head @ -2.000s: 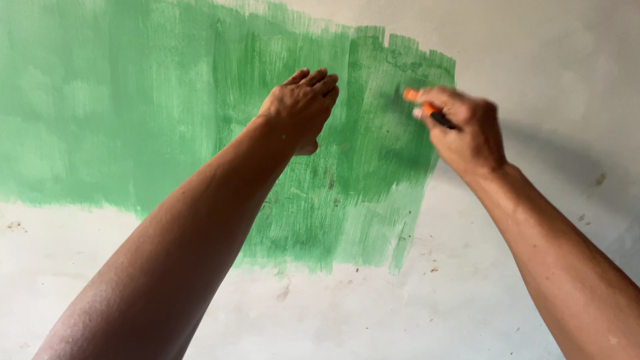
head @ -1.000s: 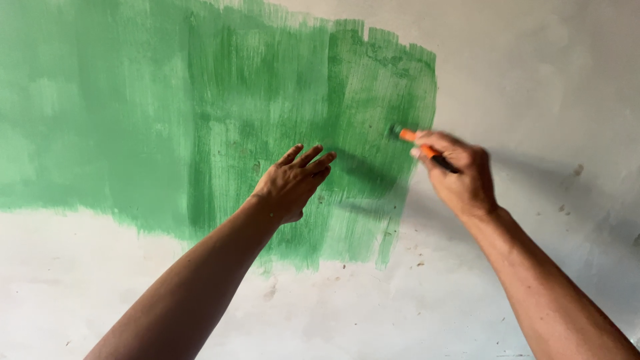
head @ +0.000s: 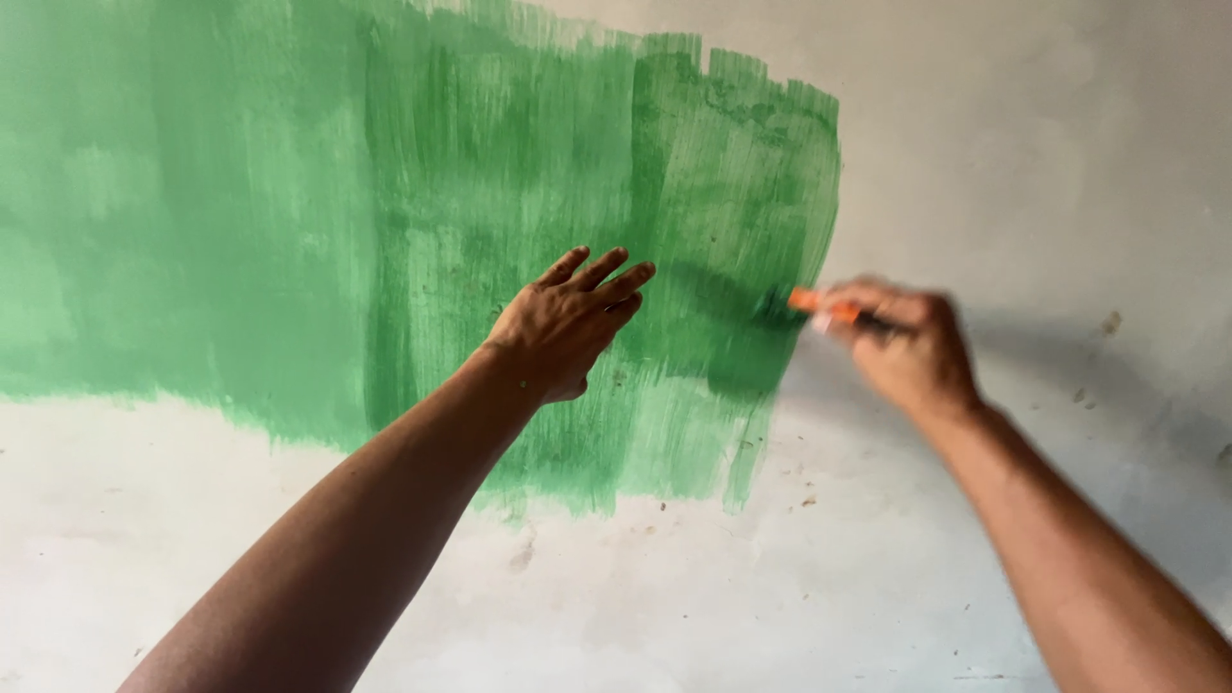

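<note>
My right hand (head: 910, 342) grips a paintbrush (head: 818, 306) with an orange and black handle. Its dark bristle end, blurred, lies over the right part of the green paint (head: 462, 125) on the wall. To the left, my left hand (head: 568, 322) holds nothing; its fingers are spread in front of the painted area. Whether its palm touches the wall cannot be told. Vertical brush streaks show in the green, with a darker patch just below the bristles and a ragged right edge near the brush.
The pale, unpainted wall (head: 1011, 173) surrounds the green above, to the right and below. Small brown marks and chips (head: 1112, 322) dot it on the right and lower down. A soft shadow of my right arm falls on the wall.
Against the painted patch, the brush in my right hand sits lower than in the earlier frames. A darker green patch shows below it. My left hand is lower on the paint than two seconds ago.
</note>
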